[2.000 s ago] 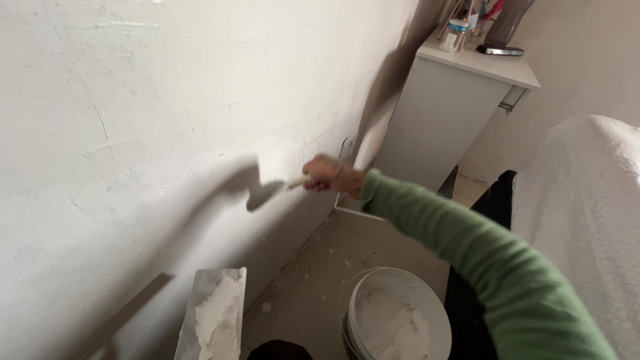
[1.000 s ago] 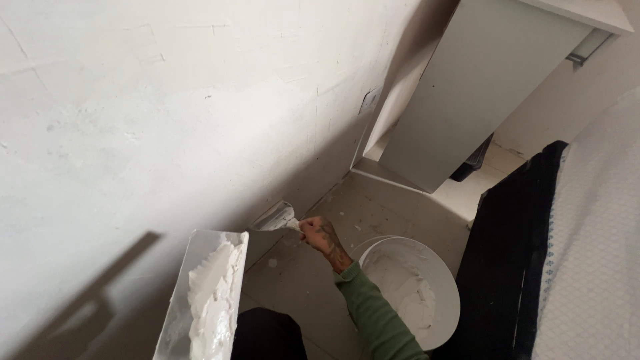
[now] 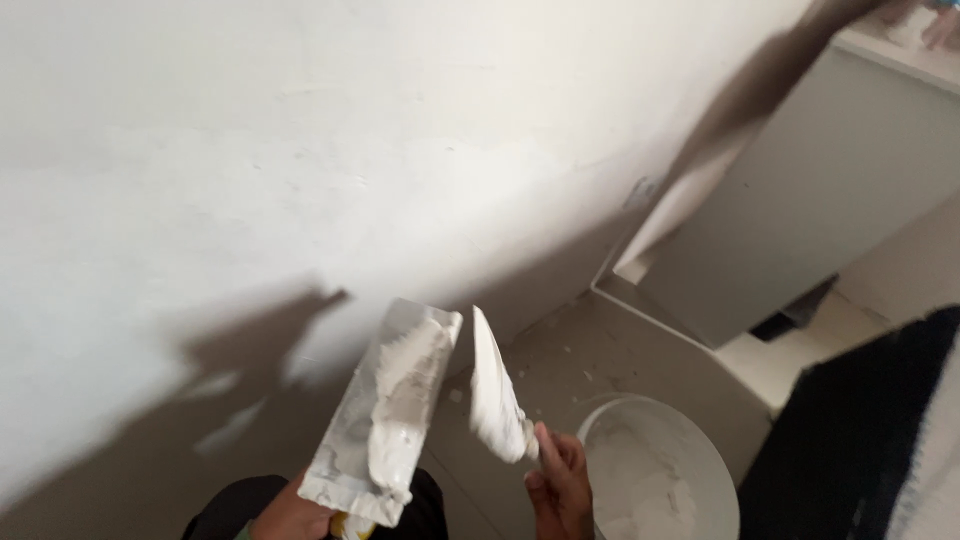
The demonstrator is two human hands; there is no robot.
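My left hand [image 3: 295, 516] grips the handle of a flat steel plastering trowel [image 3: 341, 431] at the bottom of the view. A thick ridge of wet white plaster [image 3: 405, 405] lies along its blade. Just to the right, my right hand [image 3: 561, 484] holds a putty knife [image 3: 495, 397] by its handle, its blade coated with white plaster and raised beside the trowel, with a gap between them. To the right of that hand stands a white bucket [image 3: 724, 480] with plaster [image 3: 645, 472] inside.
A pale wall [image 3: 262, 165] with faint cracks and shadows fills the left and top. A grey-white cabinet [image 3: 810, 172] stands at the right above a tiled floor [image 3: 637, 352] spotted with plaster. At the lower right is a black piece [image 3: 847, 420] beside a white covering [image 3: 934, 457].
The right hand has moved from the wall, down toward the floor, then beside the trowel. Its putty knife now carries a thick white coat. The trowel and my left hand have come further into view.
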